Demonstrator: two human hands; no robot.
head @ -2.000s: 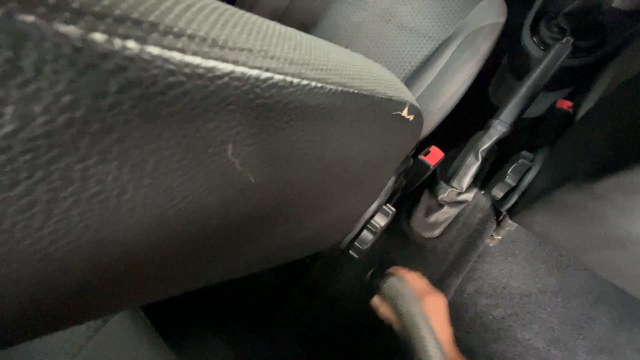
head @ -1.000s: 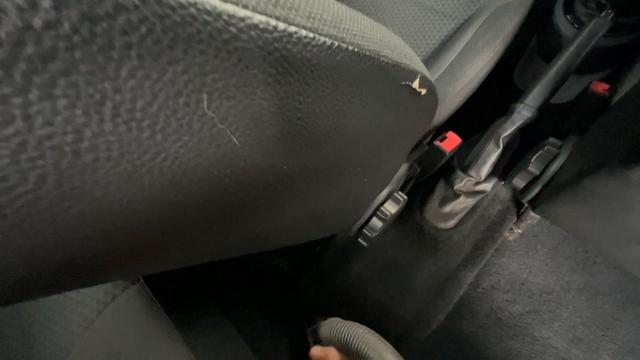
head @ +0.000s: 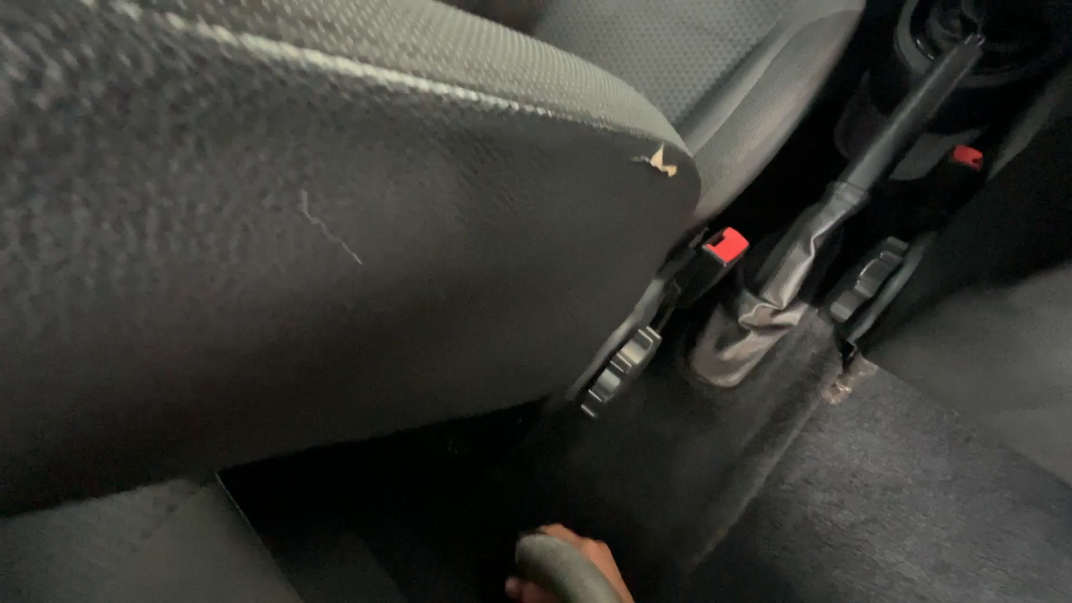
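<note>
At the bottom edge, my right hand (head: 599, 557) grips a grey vacuum hose (head: 561, 565), ribbed in an earlier frame and blurred now. The hose curves over the hand, and its far end is hidden in the dark. Hand and hose are low over the dark carpeted floor behind the centre tunnel (head: 670, 469), below a ridged black seat adjustment knob (head: 621, 368). Much of the hand lies behind the hose or out of frame. My left hand does not appear.
A dark seat back (head: 377, 276) with a torn corner fills the upper left. Right of it are a red-buttoned seat belt buckle (head: 727, 245), the handbrake lever (head: 913, 117) with its creased boot (head: 741, 335), a second buckle (head: 967, 157) and another knob (head: 871, 280). Grey floor carpet (head: 913, 477) lies lower right.
My right hand and the hose have moved left and down from beside the knob two seconds ago. Since one second ago, more of the hand shows at the bottom edge.
</note>
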